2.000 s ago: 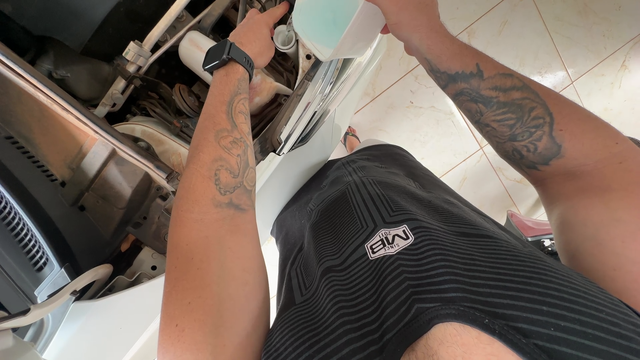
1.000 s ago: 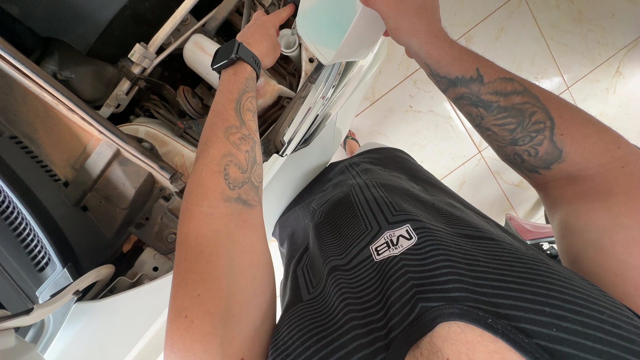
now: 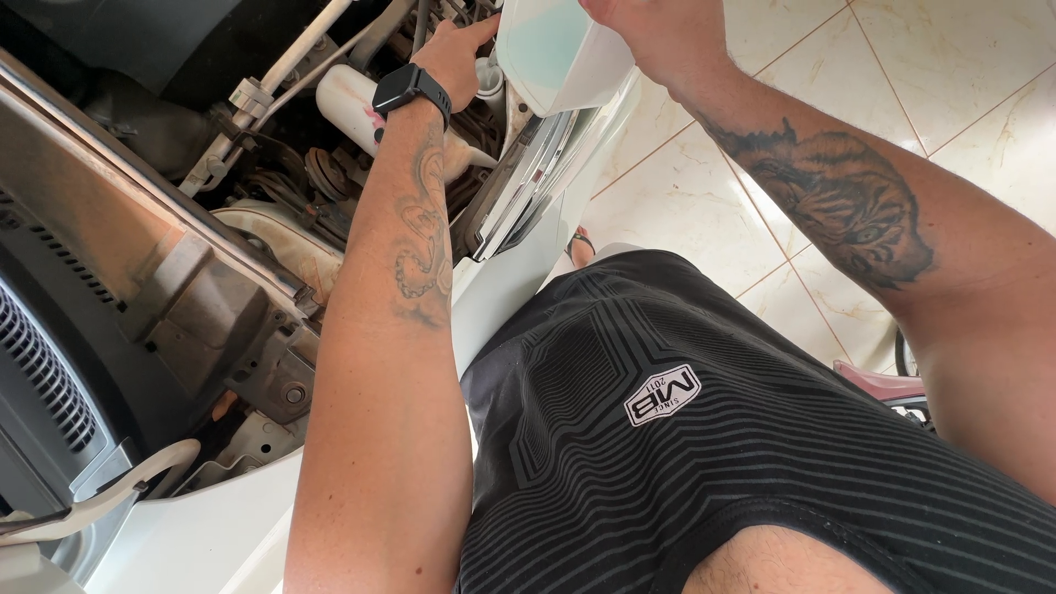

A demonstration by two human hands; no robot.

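Observation:
My right hand (image 3: 660, 37), cut off by the top edge, is closed on the side of a translucent white plastic container (image 3: 549, 49) that holds pale blue-green liquid. The container is tilted over the front edge of a car's engine bay. Just left of it, my left hand (image 3: 454, 62), with a black watch (image 3: 408, 89) on the wrist, reaches in with its index finger stretched toward the container. Below that finger is the open round neck of a white filler tube (image 3: 489, 78). Whether the left hand grips anything is hidden. The container's spout is out of view.
A white cylindrical reservoir (image 3: 346, 103) lies beside my left wrist. Pulleys, hoses and a metal rod (image 3: 305, 49) fill the engine bay. The car's headlight (image 3: 528, 186) and white body edge run along my front. Tiled floor (image 3: 685, 181) shows at right, with a red object (image 3: 879, 381) near my right arm.

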